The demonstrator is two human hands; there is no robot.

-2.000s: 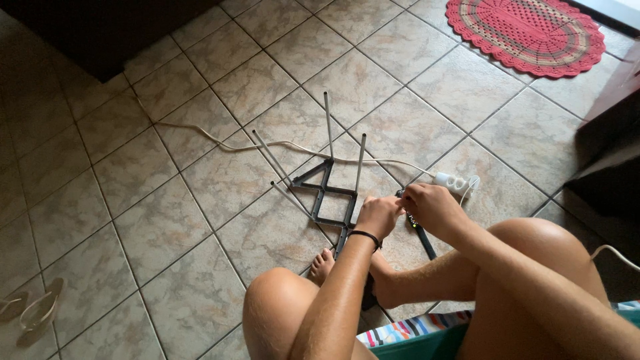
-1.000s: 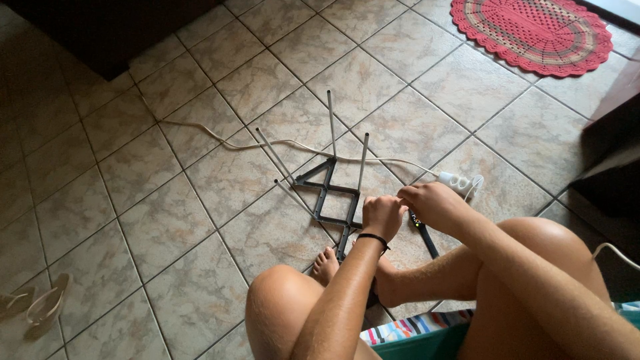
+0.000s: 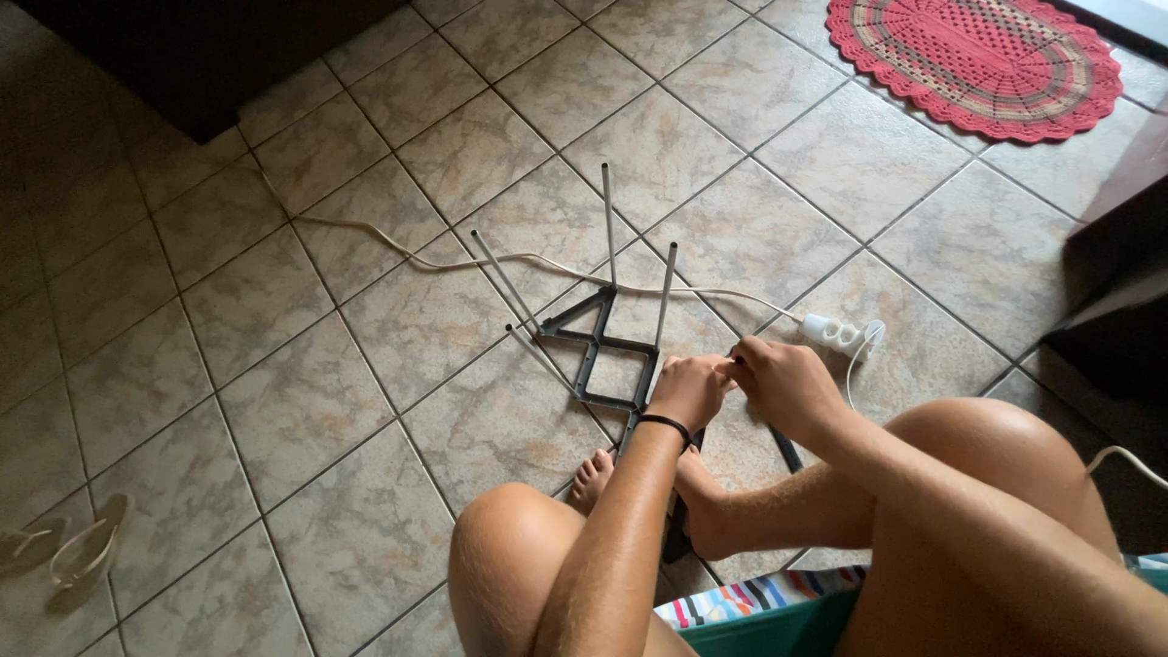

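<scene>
My left hand [image 3: 691, 391], with a dark band on its wrist, meets my right hand [image 3: 778, 376] above the floor. Their fingertips pinch something small and dark, mostly hidden by the fingers. Just beyond and to the left lies a black plastic frame [image 3: 592, 349] of linked square and triangular sections. Several thin metal tubes [image 3: 609, 224] stand up from its corners. The near end of the frame lies by my bare feet, partly hidden by my left forearm. A black strip [image 3: 787, 451] shows on the floor below my right hand.
A white power strip [image 3: 826, 334] with its cable [image 3: 547, 265] runs behind the frame. A red crochet rug [image 3: 985, 64] lies at the upper right, flip-flops [image 3: 87, 555] at the lower left. Dark furniture stands at the upper left [image 3: 210, 55] and right [image 3: 1118, 301]. My knees flank my forearms.
My hands stay together at nearly the same place. My right hand has turned slightly, and the dark piece seen under it before is now largely hidden.
</scene>
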